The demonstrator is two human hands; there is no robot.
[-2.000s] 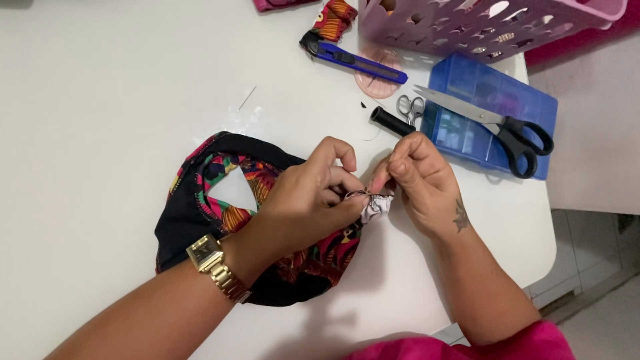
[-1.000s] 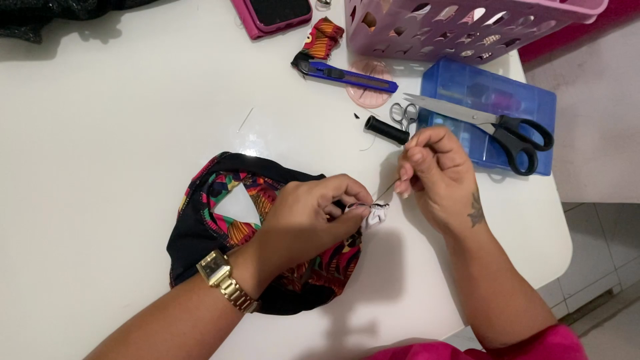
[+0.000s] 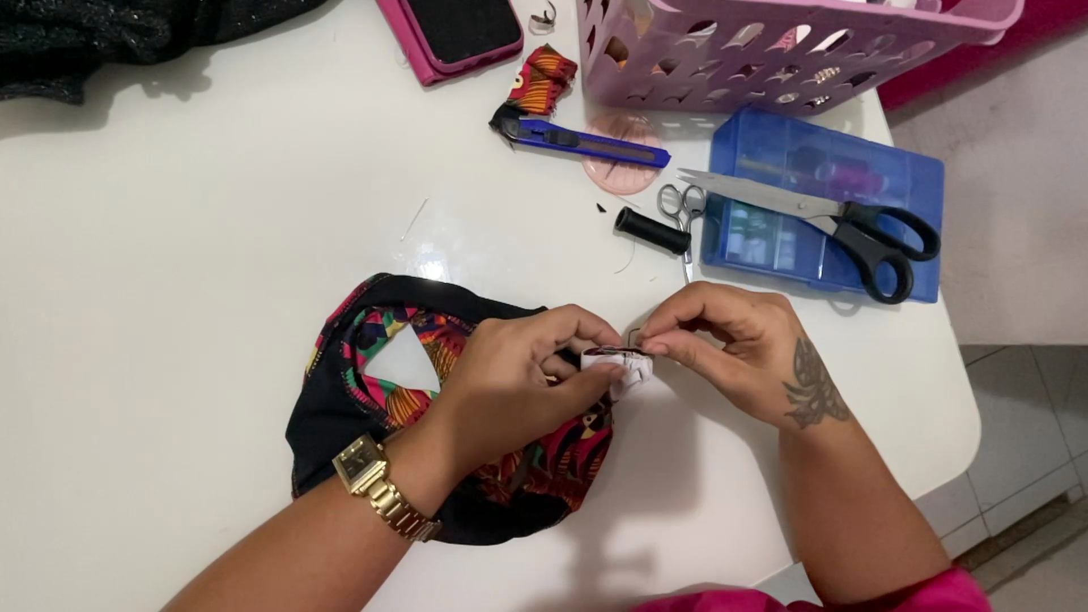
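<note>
A black garment with a colourful printed fabric (image 3: 336,425) lies on the white table under my left hand (image 3: 535,374). Between that hand's thumb and fingers is pinched a gathered white piece (image 3: 629,367) with a dark edge, at the garment's right side. My right hand (image 3: 722,348) has thumb and forefinger closed together at the white piece's right end. A thin dark line, thread or needle, shows by these fingertips; which one I cannot tell. A black thread spool (image 3: 653,231) lies above my right hand, beside small metal scissors (image 3: 685,223).
Large black-handled scissors (image 3: 858,223) rest on a blue plastic box (image 3: 739,144). A blue utility knife (image 3: 586,141) lies over a pink pin disc (image 3: 625,174), near a printed fabric scrap (image 3: 544,81). Behind stand a pink basket (image 3: 680,85) and a phone in a case (image 3: 463,30). Dark cloth (image 3: 127,38) lies far left.
My right hand was a little away from the white piece one second ago, drawn up and to the right; its fingertips are now back against it. My left hand keeps its pinch.
</note>
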